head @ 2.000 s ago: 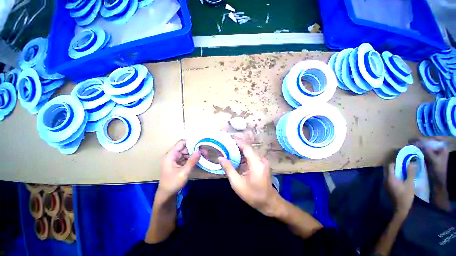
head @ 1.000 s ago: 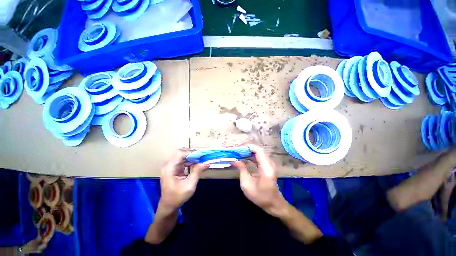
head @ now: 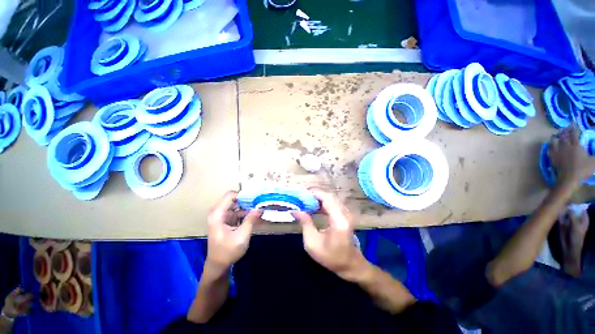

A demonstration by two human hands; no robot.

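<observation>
A flanged ring [head: 278,197], pale blue-white with a darker blue collar, is held tilted over the bench's front edge, seen partly edge-on. My left hand [head: 229,229] grips its left side and my right hand [head: 331,229] its right side, thumbs at the near edge by the collar. Both hands are bare. A small white blob [head: 310,162], perhaps the glue bottle, lies on the cardboard bench cover [head: 274,117] beyond the ring. Stacked ring parts [head: 79,154] stand at left, with a single ring [head: 153,171] beside them; more stacked rings [head: 424,182] stand at right.
Blue bins stand behind the bench at left [head: 163,73] and right [head: 496,49]. Scraps [head: 305,23] lie on the green surface. Brown-orange rings [head: 65,277] sit at lower left near another person's hand [head: 16,303]. Another person's arm [head: 532,228] reaches to rings at far right.
The held ring has turned from face-up to more edge-on and stays between both my hands. The neighbour's arm at right now reaches up to the rings. A hand has appeared at the lower left edge.
</observation>
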